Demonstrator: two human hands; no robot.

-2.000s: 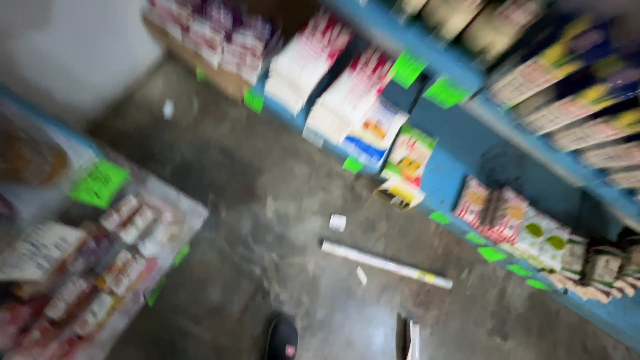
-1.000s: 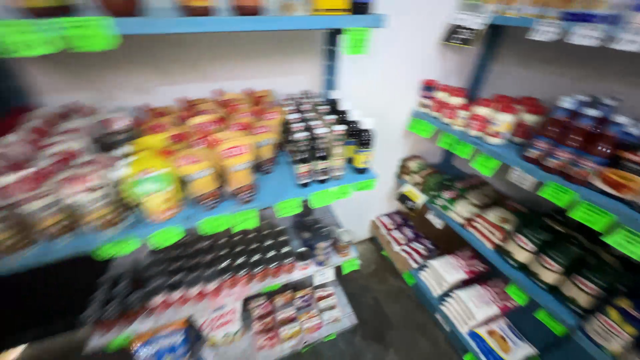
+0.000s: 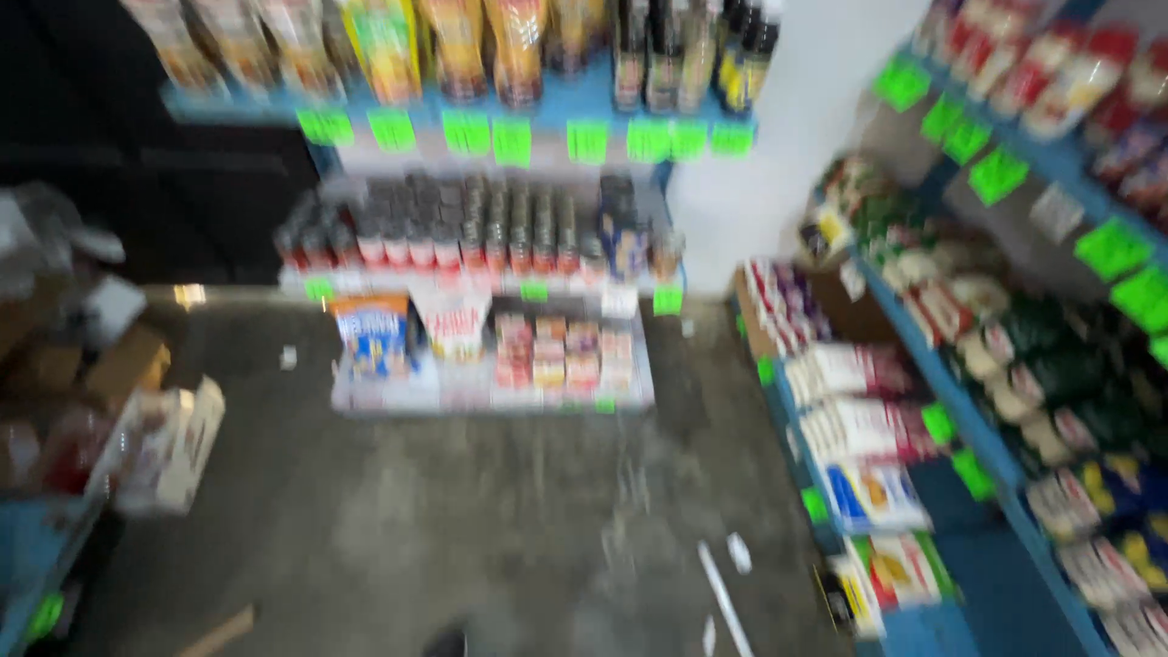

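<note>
Neither my left hand nor my right hand shows in the head view. Ahead stands a shelf unit whose blue upper shelf (image 3: 547, 114) bears sauce pouches (image 3: 456, 50) and dark bottles (image 3: 666, 55). Below, rows of dark-lidded jars (image 3: 520, 224) fill a middle shelf. On the low bottom shelf (image 3: 493, 397) are a blue and orange bag (image 3: 374, 333), a white bag with red print (image 3: 453, 319) and small packets (image 3: 561, 351). The picture is blurred.
Blue shelving (image 3: 1004, 484) with packets and bottles runs along the right. Open cardboard boxes (image 3: 128, 360) stand at the left. A white strip (image 3: 724, 598) and paper scraps lie on the concrete floor (image 3: 438, 520), with a wooden piece (image 3: 219, 631) at lower left.
The view has tilted down since one second ago, showing more floor and the whole low bottom shelf. No hand appears in any frame, and no item has plainly moved.
</note>
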